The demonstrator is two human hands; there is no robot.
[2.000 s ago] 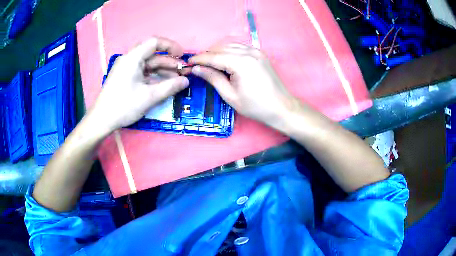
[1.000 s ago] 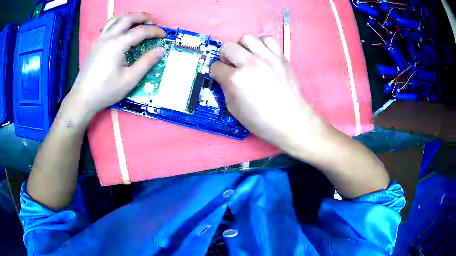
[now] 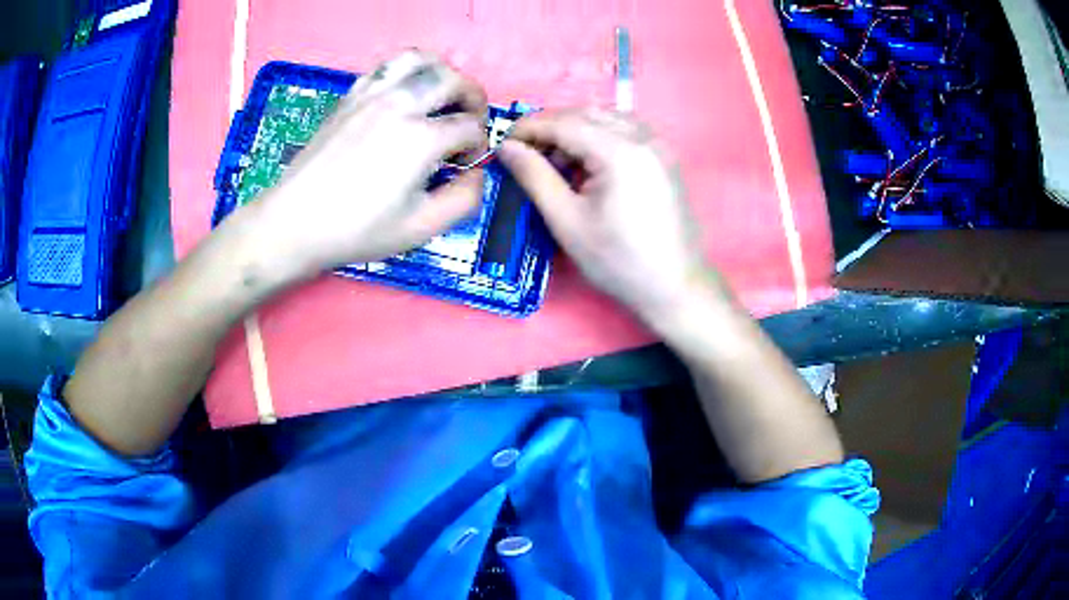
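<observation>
The blue front housing half (image 3: 413, 285) lies open on the pink-red mat, tilted slightly down to the right. A green main circuit board (image 3: 285, 121) shows in its left end; a dark strip (image 3: 504, 229) is near its right end. My left hand (image 3: 393, 164) reaches over the middle of the housing and covers part of the board and the white plate. My right hand (image 3: 610, 193) is at the upper right edge. The fingertips of both hands meet around thin lead wires (image 3: 475, 158) and a small pale end piece; the fingers partly hide these.
The pink-red mat (image 3: 352, 369) has pale tape strips. A slim grey tool (image 3: 624, 70) lies behind my right hand. Blue housings (image 3: 82, 176) stand at the left. Wired blue cylinders (image 3: 885, 129) are piled at the right, beside brown cardboard (image 3: 955, 264).
My left hand has moved right from the board to the wires, and both hands' fingertips now meet. The board's left part is uncovered, while the white plate is now mostly hidden.
</observation>
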